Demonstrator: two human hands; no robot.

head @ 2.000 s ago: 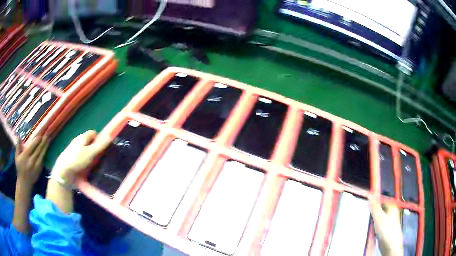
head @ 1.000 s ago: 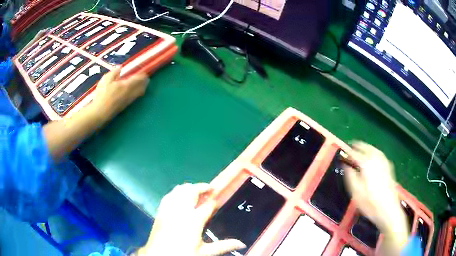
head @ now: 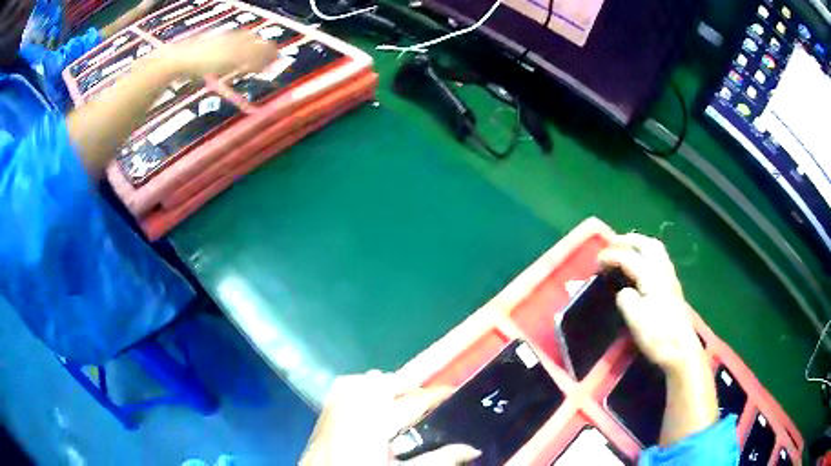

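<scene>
A salmon-red phone tray [head: 547,238] lies at the lower right, cut off by the bottom edge. My left hand [head: 378,420] grips the near end of a dark smartphone [head: 510,400] with a handwritten white mark. Its fingers are on both long edges, and bare pocket shows beside the phone. My right hand [head: 649,296] holds the upper end of another dark smartphone [head: 590,326], which is tilted up out of its pocket in the back row. A phone with a white screen [head: 590,450] lies between them at the bottom edge. More dark phones lie to the right.
A person in a blue smock [head: 68,237] reaches over stacked trays [head: 264,123] of phones with white patches at upper left. A black barcode scanner [head: 436,91] and cables lie behind the green mat [head: 364,209]. Two monitors [head: 583,64] stand at the back. A blue stool [head: 169,373] is at lower left.
My view has shifted. My right hand has taken hold of the back-row corner phone and raised it from its pocket. My left hand now grips the marked front phone. The neighbour's arm has moved over their tray.
</scene>
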